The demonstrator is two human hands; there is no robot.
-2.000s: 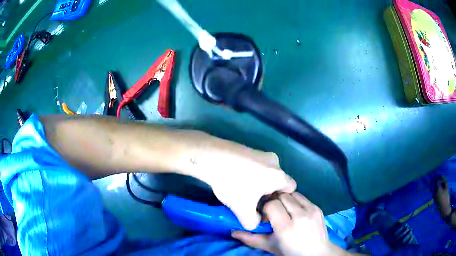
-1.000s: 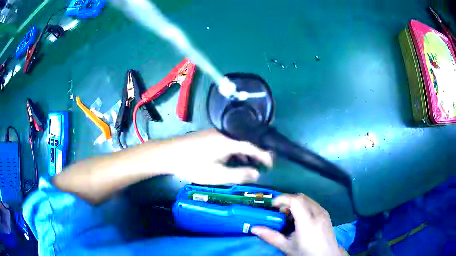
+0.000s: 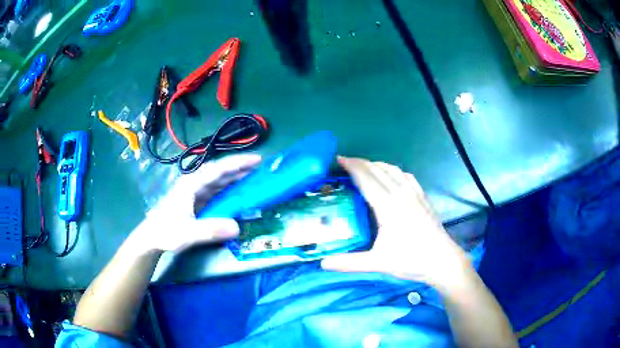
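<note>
The blue front case half [image 3: 364, 231] lies open near the bench's front edge, with the green circuit board [image 3: 299, 228] showing inside. The blue back cover [image 3: 292, 170] is tilted above the board's far side, slightly blurred. My left hand [image 3: 183, 211] holds the cover's left end. My right hand [image 3: 401, 224] grips the right end of the front case half, thumb at its near edge. Looped test leads [image 3: 224, 139] lie just beyond, joined to the red clamp [image 3: 228, 75] and black clamp [image 3: 162, 92].
An orange-yellow tool [image 3: 121, 130] lies on clear film at left. A blue tester [image 3: 71, 170] and a blue box [image 3: 10, 224] are further left. A cookie tin [image 3: 557, 41] stands far right. The screwdriver [image 3: 287, 34] hangs at top centre; its dark cord [image 3: 435, 95] crosses the mat.
The case has been opened and turned so the board faces up. My left hand has moved back left and now holds the cover. The screwdriver has moved away towards the top.
</note>
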